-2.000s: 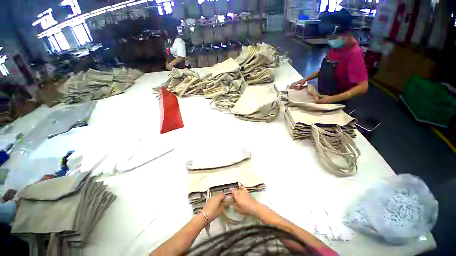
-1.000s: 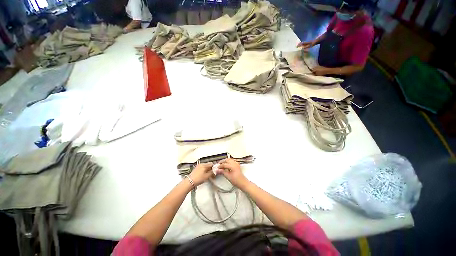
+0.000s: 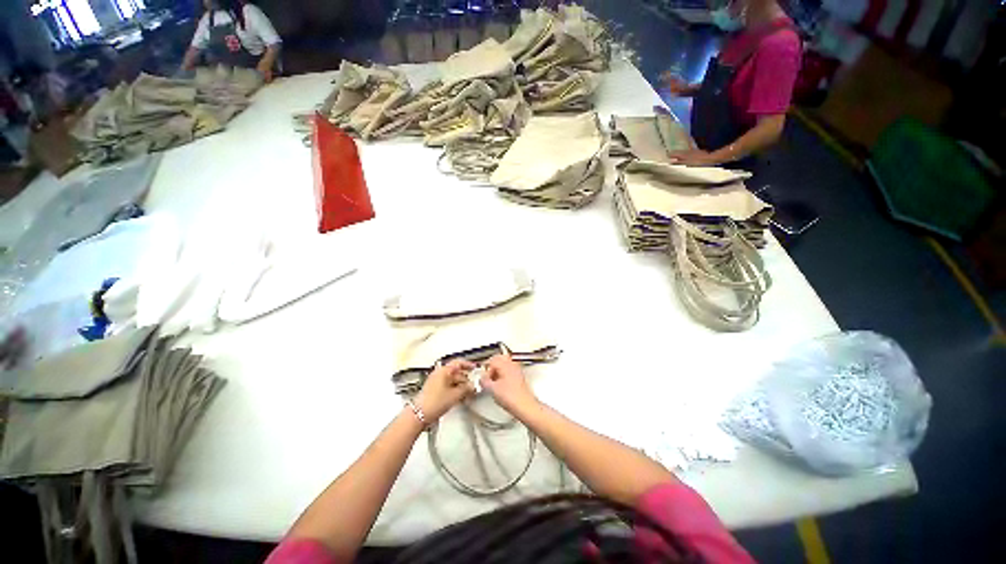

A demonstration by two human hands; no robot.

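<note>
Beige tote bags (image 3: 463, 336) lie stacked flat on the white-topped table (image 3: 276, 441) in front of me, with their handles (image 3: 477, 487) looping toward me. My left hand (image 3: 445, 388) and my right hand (image 3: 506, 382) meet at the bags' near edge. A small white piece (image 3: 475, 379) is held between the fingertips of both hands. Its exact shape and what it is joined to are too small to tell.
Loose white pieces (image 3: 697, 449) and a clear plastic bag (image 3: 847, 405) of them lie at the right. A red wedge (image 3: 341, 182) stands mid-table. Bag piles (image 3: 79, 413) are left, and across the table. White crumpled sheets (image 3: 204, 281) lie left. A person (image 3: 753, 83) stands at the far right.
Since the oldest frame, the view has tilted down and the white piece has come into sight between my fingertips. My hands stay at the bags' edge. The person across has moved slightly.
</note>
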